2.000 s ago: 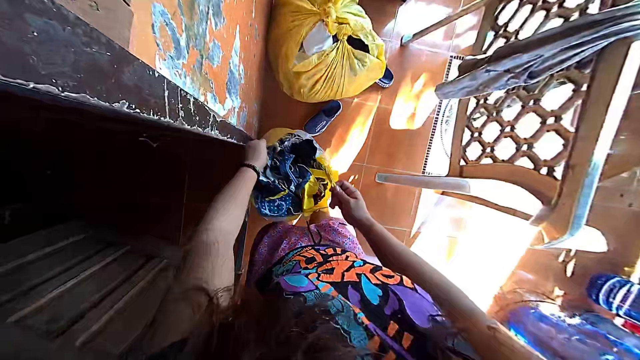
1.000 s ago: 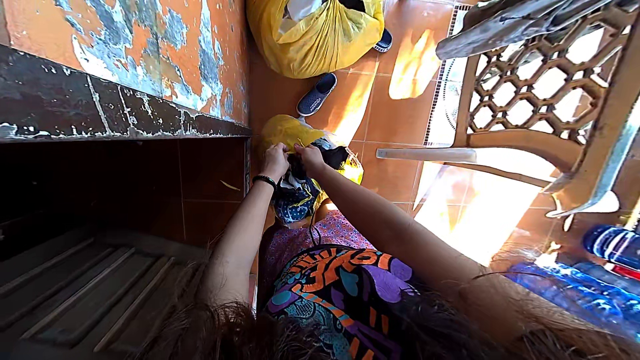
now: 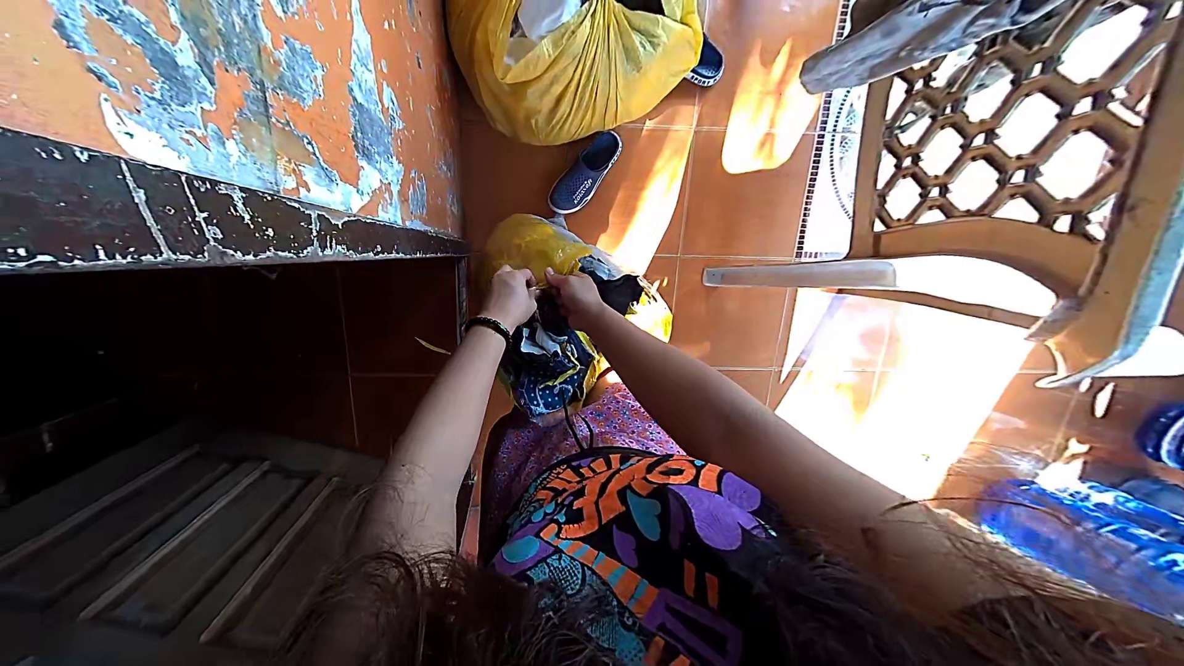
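Observation:
A yellow plastic bag point(image 3: 532, 242) stuffed with cloth stands on the floor in front of my lap. My left hand point(image 3: 511, 298), with a dark bracelet at its wrist, pinches the yellow plastic near the bag's opening. Close beside it, my right hand point(image 3: 575, 294) has its fingers closed on the same bag's edge. Dark and blue patterned cloth point(image 3: 550, 365) shows in the opening just below both hands. The fingertips are partly hidden.
A larger full yellow bag point(image 3: 583, 74) and a dark blue clog point(image 3: 585, 173) lie ahead. On the left is a dark ledge point(image 3: 240, 222) under a peeling orange wall. To the right stand a plastic chair point(image 3: 869, 273) and blue plastic bottles point(image 3: 1091, 536).
My right hand has moved left from the bag's right side to beside my left hand. Both hands now meet at the far part of the opening. The view has shifted somewhat.

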